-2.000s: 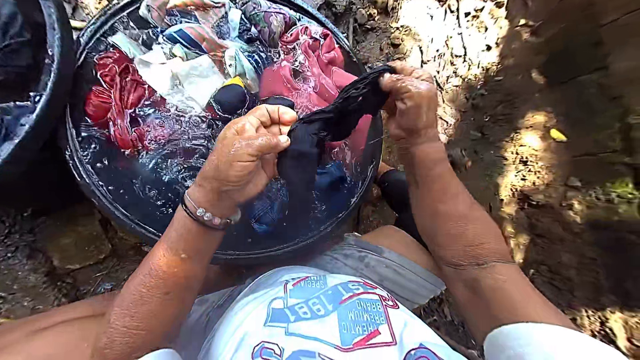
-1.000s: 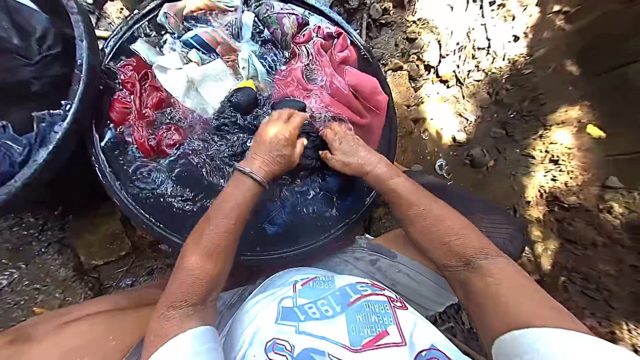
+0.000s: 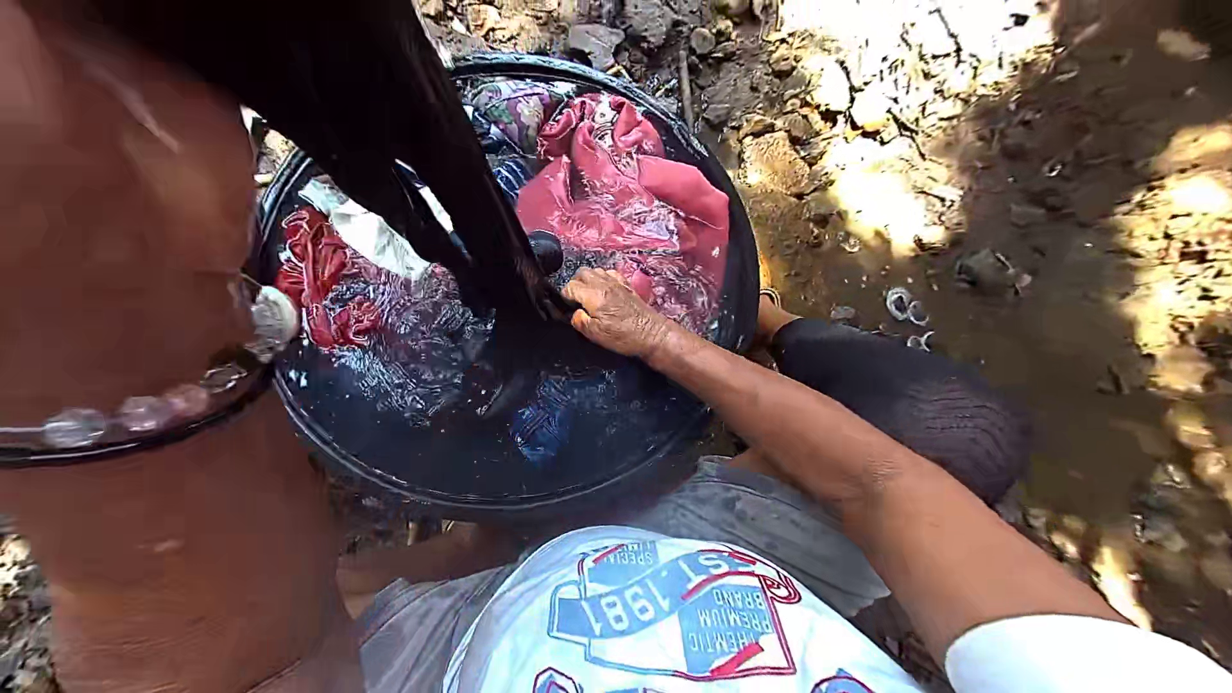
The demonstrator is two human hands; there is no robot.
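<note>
My left hand is raised very near the camera at the left, with a beaded bracelet at the wrist; its fingers are out of view or hidden. From it a wet black cloth stretches down over the round black tub. My right hand is closed on the cloth's lower end, just above the water. In the tub lie a pink garment, a red cloth, a white cloth and a patterned cloth. A dark blue cloth shows under the water.
Wet, muddy ground with stones lies right of the tub. A bent leg in dark fabric is close to the tub's right side. My lap, in grey shorts, is at its near edge.
One second ago both hands were together low in the tub. My left hand has come up close to the camera, drawing the black cloth out long; my right hand remains low over the tub.
</note>
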